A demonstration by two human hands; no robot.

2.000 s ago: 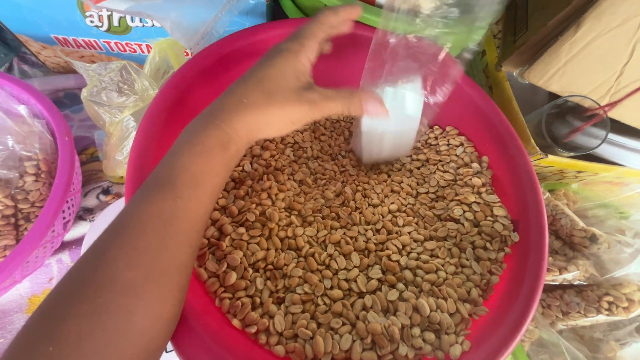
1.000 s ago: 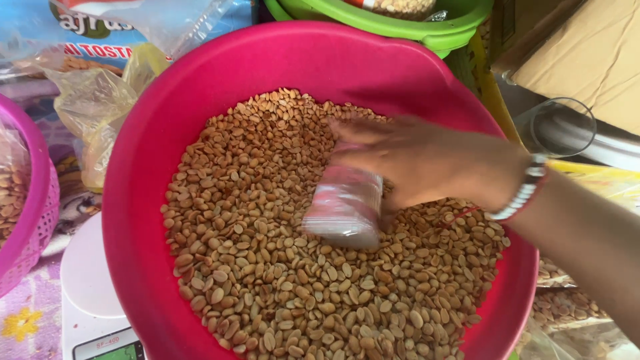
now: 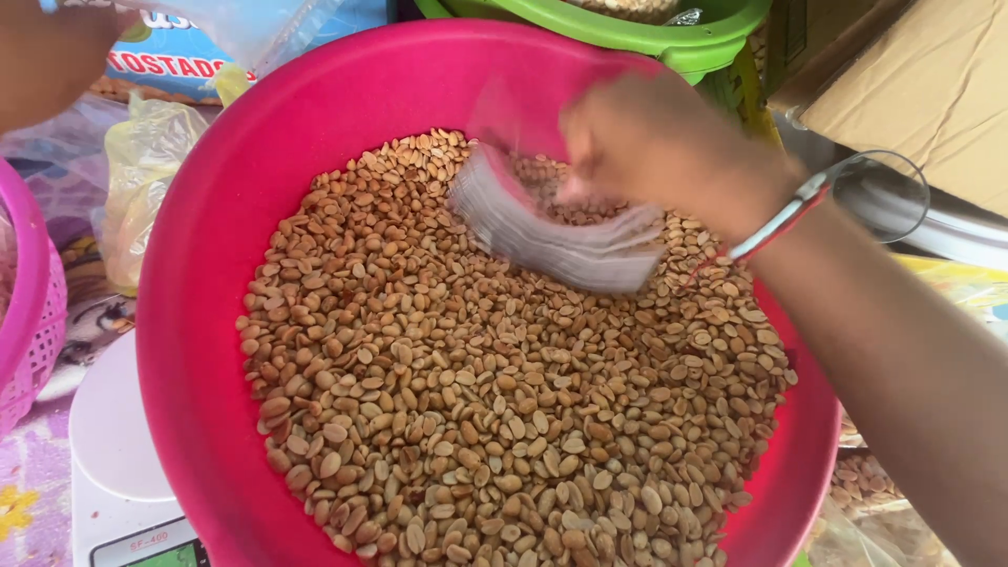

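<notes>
A large pink plastic basin (image 3: 189, 260) holds a heap of shelled roasted peanuts (image 3: 488, 394). Over its far right part is my right hand (image 3: 654, 142), blurred, with a band at the wrist. Its bent fingers are at a clear plastic bag or stack of bags (image 3: 559, 228), also blurred, which lies over the peanuts; the motion hides the exact grip. My left hand (image 3: 55, 63) is at the upper left, cut off by the frame edge, beside clear plastic film (image 3: 244, 31). Whether its fingers hold the film cannot be made out.
A white kitchen scale (image 3: 118, 425) stands at the basin's left, partly under its rim. Further left is a purple perforated basket (image 3: 39, 315), near a crumpled yellowish bag (image 3: 146, 181). Behind are a green basin (image 3: 709, 47) and a blue printed package (image 3: 181, 59). A clear glass (image 3: 882, 197) and cardboard (image 3: 921, 102) are right.
My right hand has moved toward the basin's far side, and the blurred plastic now spreads sideways below it. My left hand, over the peanuts two seconds ago, is at the upper left.
</notes>
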